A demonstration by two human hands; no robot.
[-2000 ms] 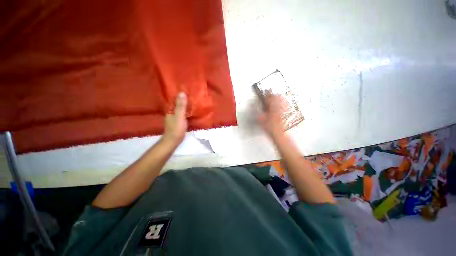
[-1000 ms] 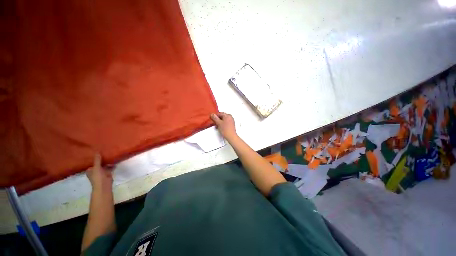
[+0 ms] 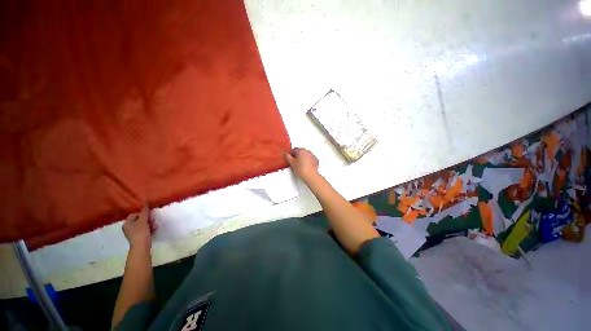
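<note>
A large shiny red-orange fabric lay (image 3: 149, 110) covers the left of the table, its frayed near edge running along the table's front. My left hand (image 3: 139, 226) pinches that near edge, and small folds run from its fingertips into the cloth. My right hand (image 3: 303, 163) holds the near right corner of the cloth between thumb and fingers. White underlay paper (image 3: 207, 210) shows below the edge, with a loose, creased corner near my right forearm. A brick-sized pale cloth weight (image 3: 342, 124) with dark sides lies on the table, right of the corner, touched by neither hand.
The off-white table (image 3: 415, 116) curves away to the right. The metal rail (image 3: 37, 284) sticks out past the front edge at lower left, with a blue block (image 3: 43, 293) on it. Orange, white and green scraps (image 3: 453, 194) lie below at right.
My right hand has left the weight and taken the cloth's corner. My left hand has moved left along the near edge. The raised fold in the cloth has been laid flatter.
</note>
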